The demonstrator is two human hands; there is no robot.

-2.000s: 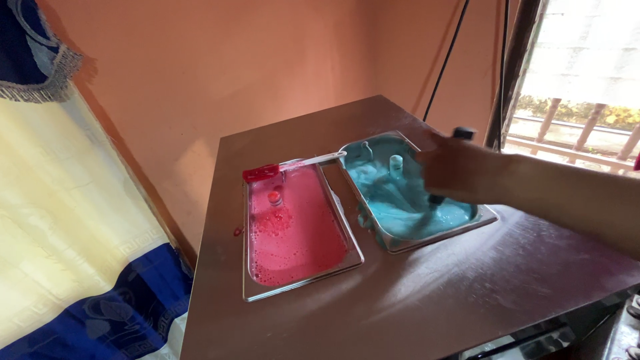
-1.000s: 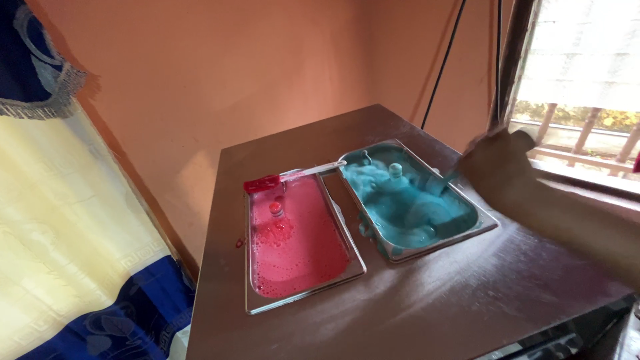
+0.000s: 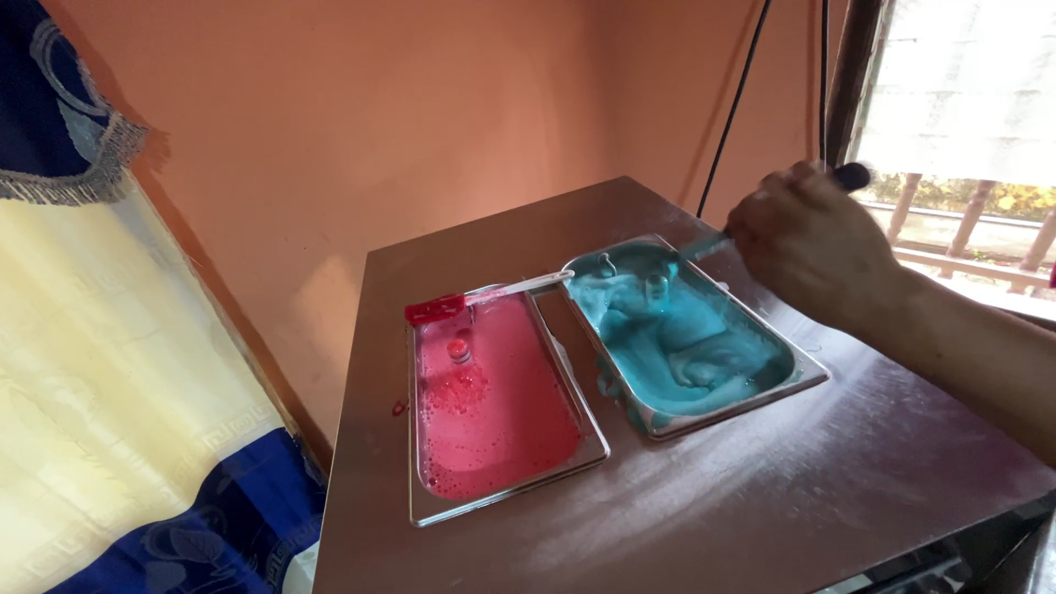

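My right hand [image 3: 804,239] is closed around the dark handle [image 3: 851,176] of a utensil. The utensil's blurred, blue-green lower part [image 3: 705,244] slants down to the far side of a metal basin [image 3: 813,377] set in the table top. That basin holds swirling turquoise liquid [image 3: 660,338] with a knob rising near its far end. Beside it, a second metal basin [image 3: 510,493] holds pink, bubbly liquid [image 3: 511,388] and a red-topped knob [image 3: 459,350]. A spatula with a red-coated head [image 3: 436,309] and a whitish handle [image 3: 528,285] lies across the pink basin's far edge. My left hand is out of view.
The basins sit in a brown metallic-looking top [image 3: 701,503] in a corner of orange walls [image 3: 330,107]. A cream and blue curtain [image 3: 107,371] hangs at left. Black cables [image 3: 734,103] and a window [image 3: 965,124] with bars are at right.
My right hand was over the turquoise basin, then moved to the right of it, where it remains with the utensil. The turquoise liquid's swirls have changed shape. The red-headed spatula has stayed in place.
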